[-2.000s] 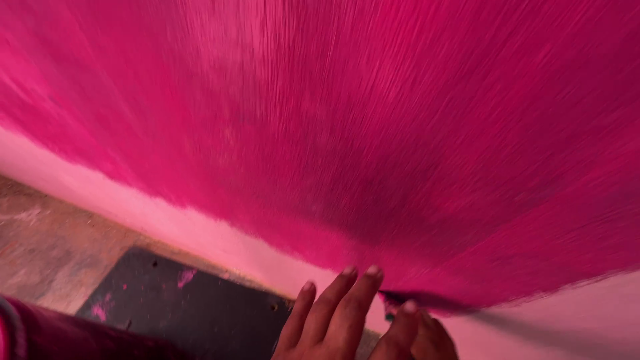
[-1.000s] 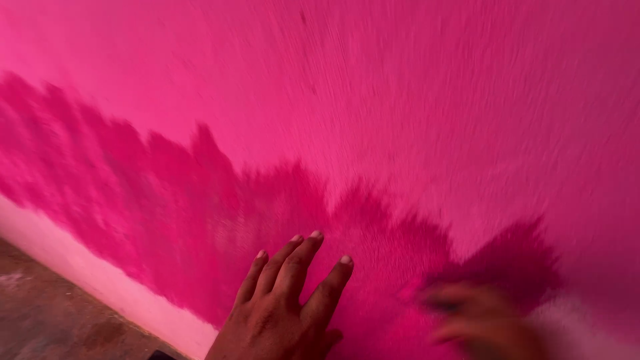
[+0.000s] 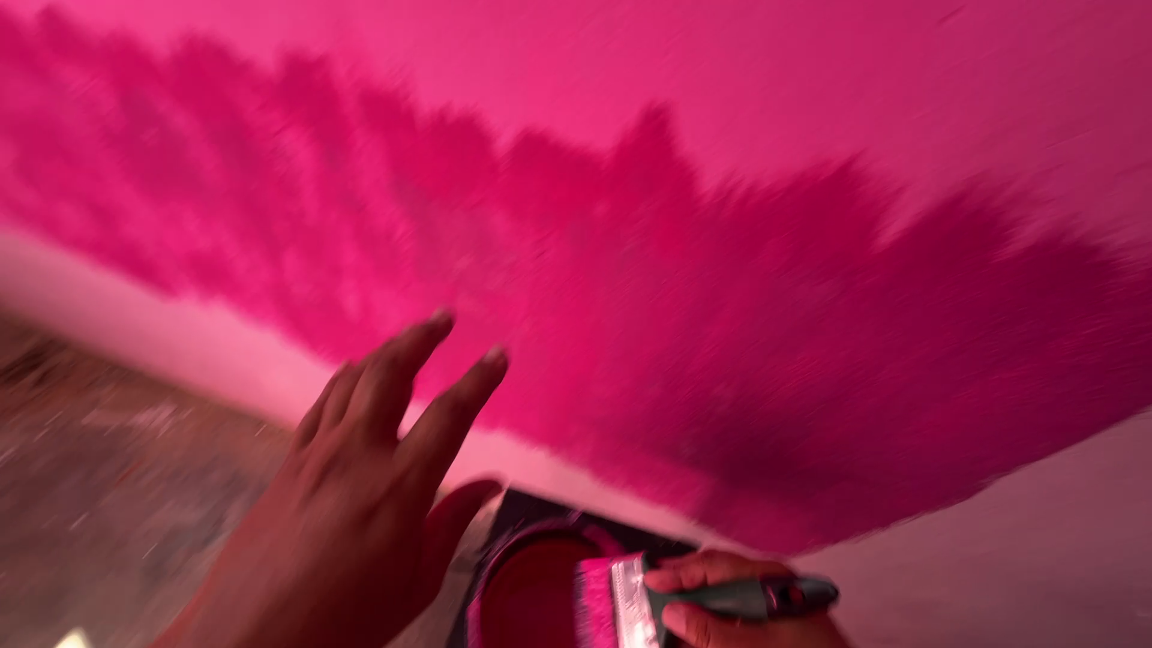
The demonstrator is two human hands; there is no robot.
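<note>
My right hand [image 3: 733, 598], at the bottom edge, grips the dark handle of a flat paintbrush [image 3: 621, 601]. Its pink-coated bristles are over the rim of a round paint container [image 3: 490, 576], which holds dark pink paint. My left hand [image 3: 360, 477] is held up with fingers spread and nothing in it, left of the container and in front of the wall's foot; whether it touches the wall cannot be told. On the wall, a ragged-topped band of deeper pink paint [image 3: 630, 270] runs across the lighter pink surface.
A dark flat board [image 3: 531, 511] lies under the container, close to the wall. Along the wall's foot runs a pale pink strip [image 3: 162, 333]. The brown, stained floor [image 3: 108, 486] is at the lower left. Another pale pink surface [image 3: 1062, 504] is at the lower right.
The brush, blurred against the wall in my right hand one second ago, is now down over the container. My left hand has come off the deeper pink area toward the floor side.
</note>
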